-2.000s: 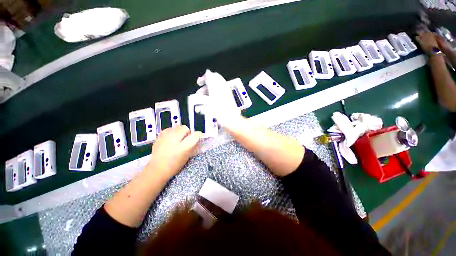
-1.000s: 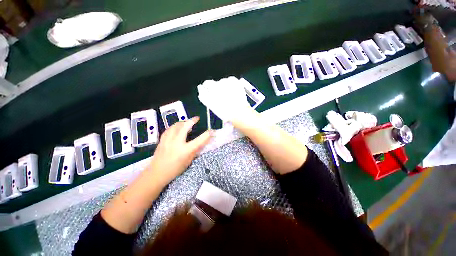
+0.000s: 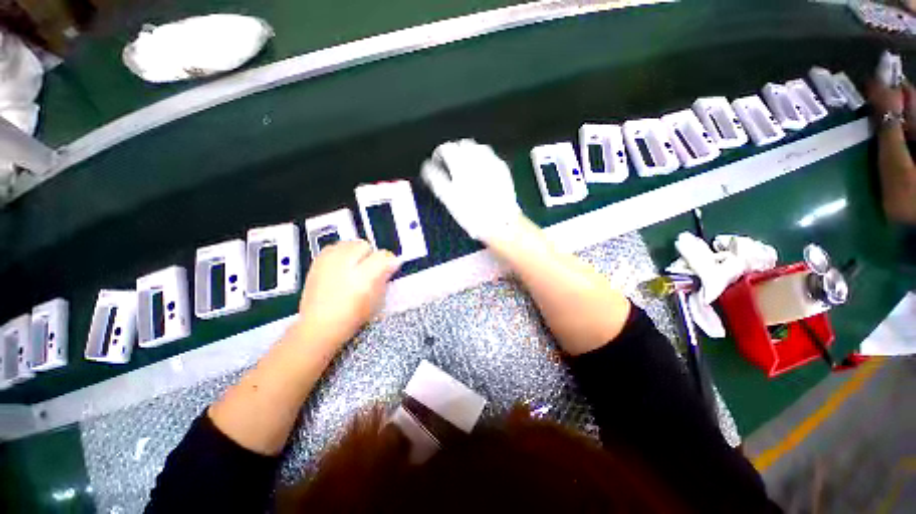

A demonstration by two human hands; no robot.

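White plastic housings with rectangular windows stand in a row on the dark green conveyor belt (image 3: 301,151). The nearest housing (image 3: 410,218) lies between my hands. My bare left hand (image 3: 347,288) is at its lower left edge, fingers bent, partly covering another housing (image 3: 321,225) behind the fingers. Whether the fingers grip either is hidden. My white-gloved right hand (image 3: 472,188) is over the belt to the right of the nearest housing, apart from it, with its fingers bent. The glove is slightly blurred, and its fingertips and anything under them cannot be made out.
A pale side rail (image 3: 603,223) borders the belt. Bubble wrap (image 3: 482,326) covers the bench, with a white card (image 3: 445,395) on it. A red box (image 3: 768,336), white crumpled gloves or rags (image 3: 715,266) and a thin tool (image 3: 663,285) lie right. Another person's arm (image 3: 894,161) is far right.
My right hand has moved off the housing between my hands, which now shows uncovered. My left fingers have drawn closer together. The housing just right of the glove no longer shows.
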